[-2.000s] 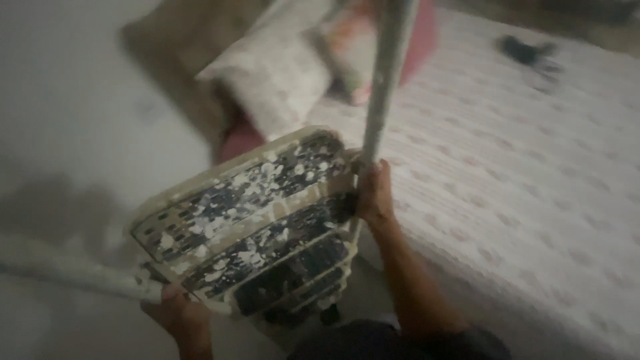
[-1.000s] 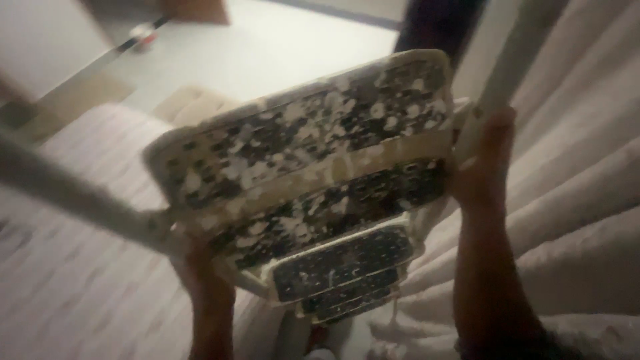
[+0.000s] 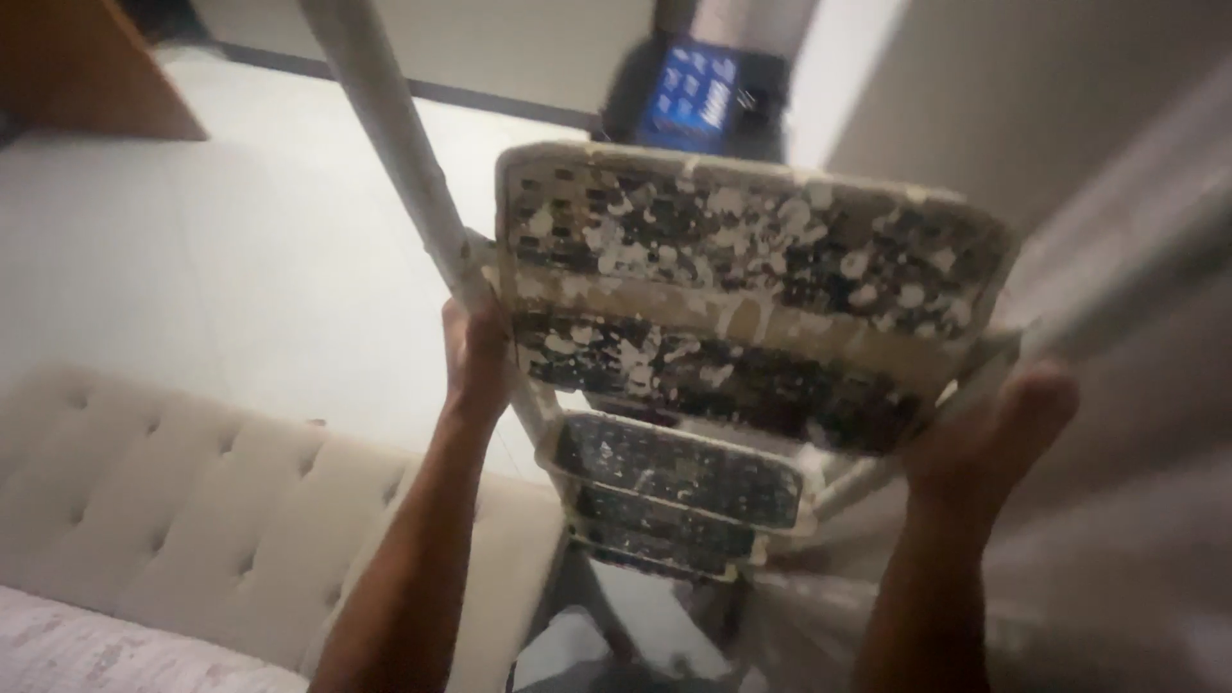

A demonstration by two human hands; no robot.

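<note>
A folding stepladder with a paint-spattered top platform (image 3: 741, 289) fills the middle of the view. Smaller dark treads (image 3: 679, 472) show beneath the platform, also flecked with paint. My left hand (image 3: 476, 361) grips the ladder's left rail (image 3: 390, 144), just beside the platform's edge. On the other side, my right hand (image 3: 991, 433) is closed around the right rail (image 3: 1126, 250), slightly lower than the platform's right corner. Both rails run upward and outward past the platform. The ladder's feet cannot be made out.
A beige tufted bench (image 3: 202, 491) lies at lower left, beside a patterned bedspread (image 3: 115, 645). Pale curtain folds (image 3: 1107, 577) hang close on the right. Beyond the platform stands a dark object with a blue printed panel (image 3: 691, 96). A brown wooden piece (image 3: 91, 77) is at upper left.
The view has swung round a lot, from the bed and pillows toward the floor and bench. Both hands stay on the rails, and the ladder has turned with them.
</note>
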